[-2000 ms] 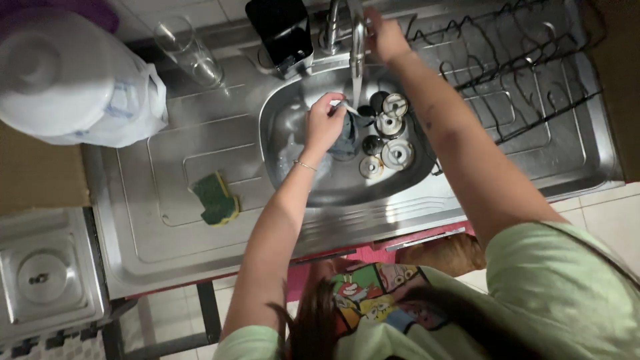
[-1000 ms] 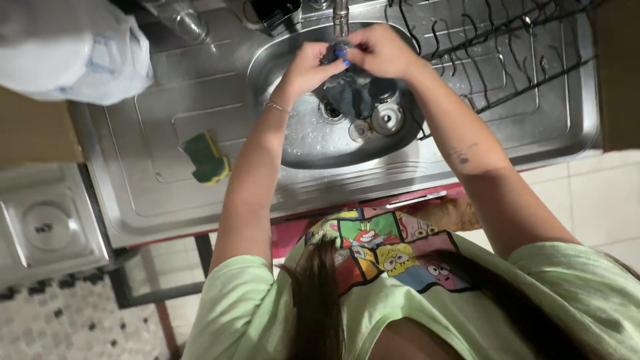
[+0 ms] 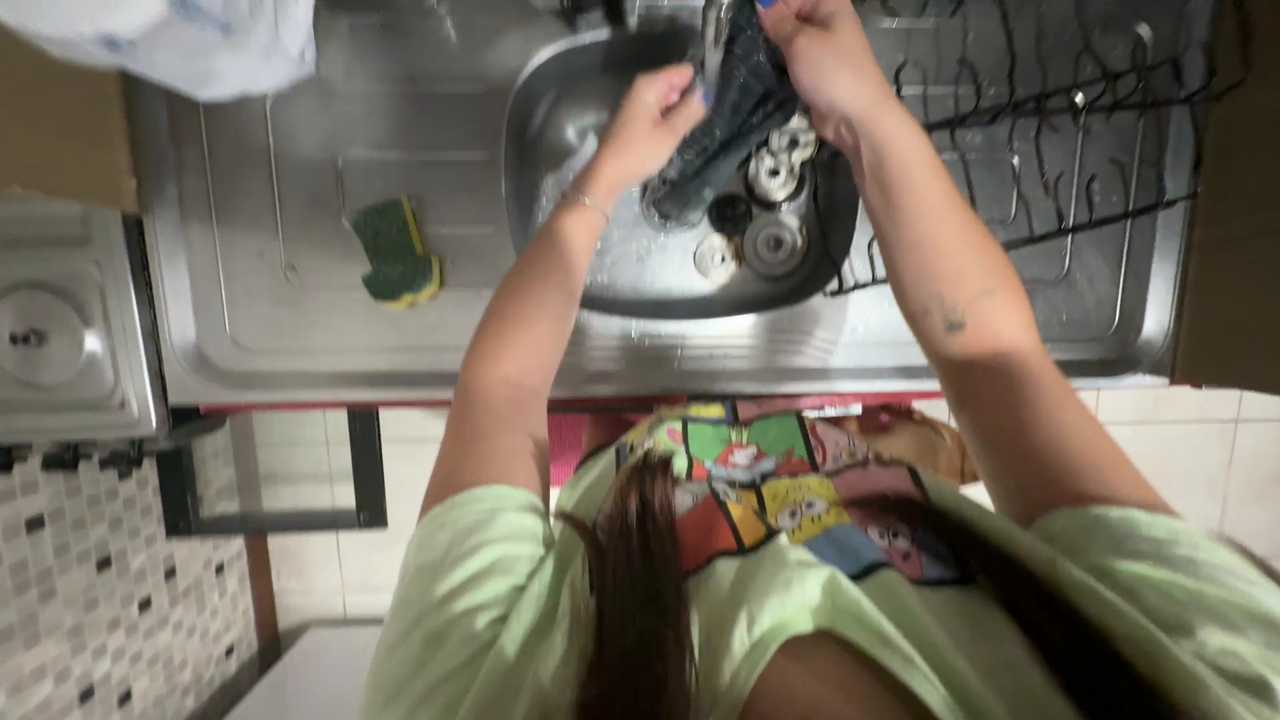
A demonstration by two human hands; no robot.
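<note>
A dark wet cloth (image 3: 725,110) hangs in the sink basin (image 3: 620,290), its lower end near the drain. My right hand (image 3: 825,60) grips its upper part at the top edge of the view. At the cloth's left side is my left hand (image 3: 655,115), fingers curled; blur hides whether it pinches the cloth's edge. Several round metal stove burner parts (image 3: 775,243) lie in the basin, right of the cloth. Part of the metal faucet (image 3: 716,30) shows beside the cloth.
A green and yellow sponge (image 3: 395,250) lies on the left drainboard (image 3: 450,350). On the right stands a black wire dish rack (image 3: 1060,110). A white plastic-covered thing (image 3: 200,45) is at the upper left, above a steel stovetop (image 3: 60,330).
The cloth, bunched between both hands a second ago, now hangs lengthened into the basin. My hands have moved apart. Earlier, my right hand was at the faucet.
</note>
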